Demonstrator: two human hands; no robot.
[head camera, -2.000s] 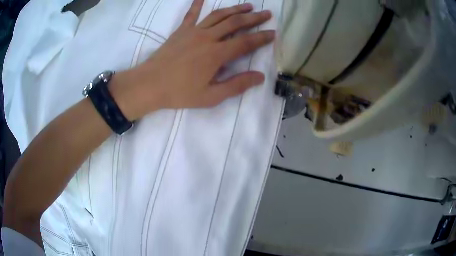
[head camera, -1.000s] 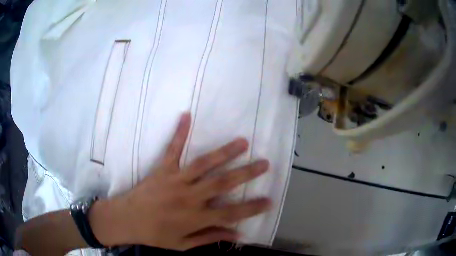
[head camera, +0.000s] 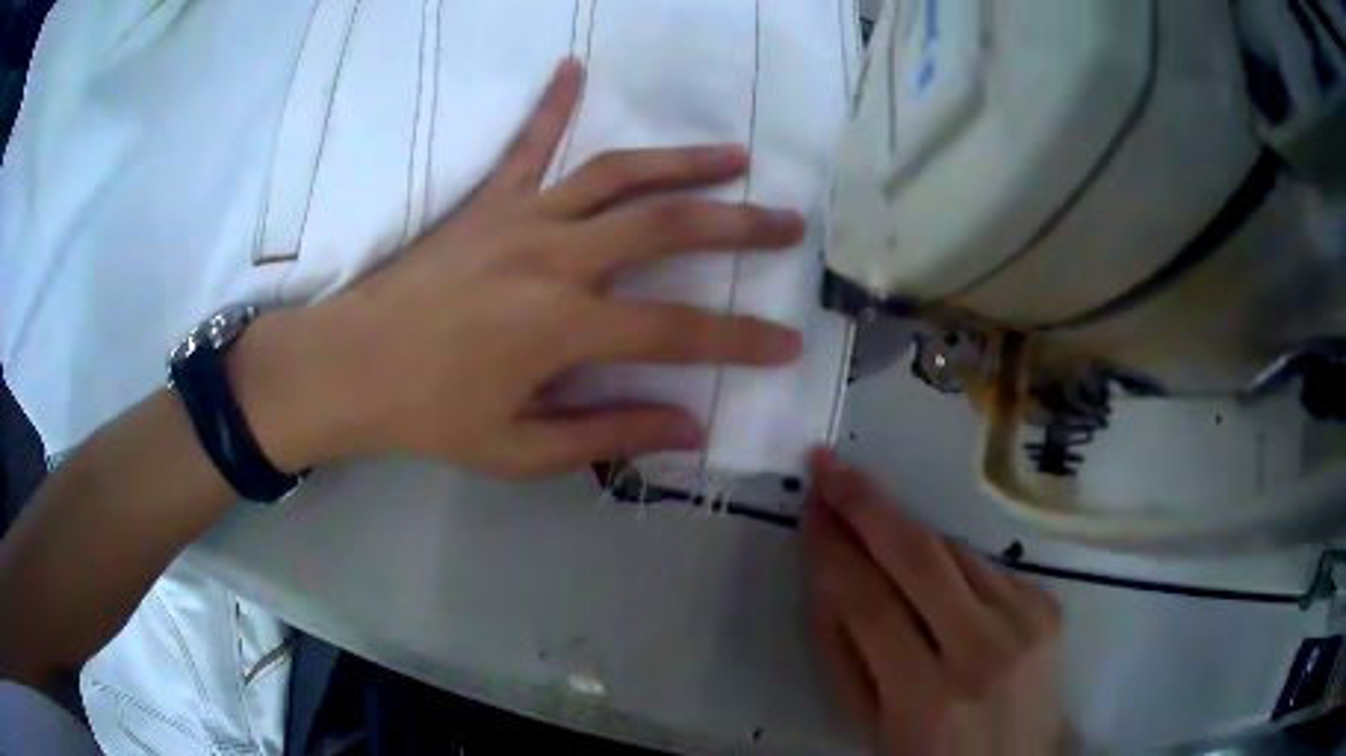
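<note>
The white jeans panel (head camera: 657, 89) lies spread on the machine bed, with long thin stitch lines and a frayed lower end. My left hand (head camera: 561, 296), with a dark-strapped watch, lies flat on it, fingers spread toward the machine. My right hand (head camera: 930, 620) has its fingertips closed at the panel's lower right corner; the exact grip is partly hidden. The presser foot area (head camera: 853, 296) is at the panel's right edge, and the needle is too small to tell. The cream sewing machine head (head camera: 1019, 163) stands over it.
A yellowed curved guard (head camera: 1004, 443) and a small dark spring (head camera: 1066, 428) sit beside the head. A dark seam line crosses the pale bed (head camera: 1181, 635). More white jeans (head camera: 177, 665) hang below the table's curved front edge at the lower left.
The panel has moved up, away from me, and its frayed end now shows. My left hand slid down, then back up with the cloth. My right hand has come in at the corner.
</note>
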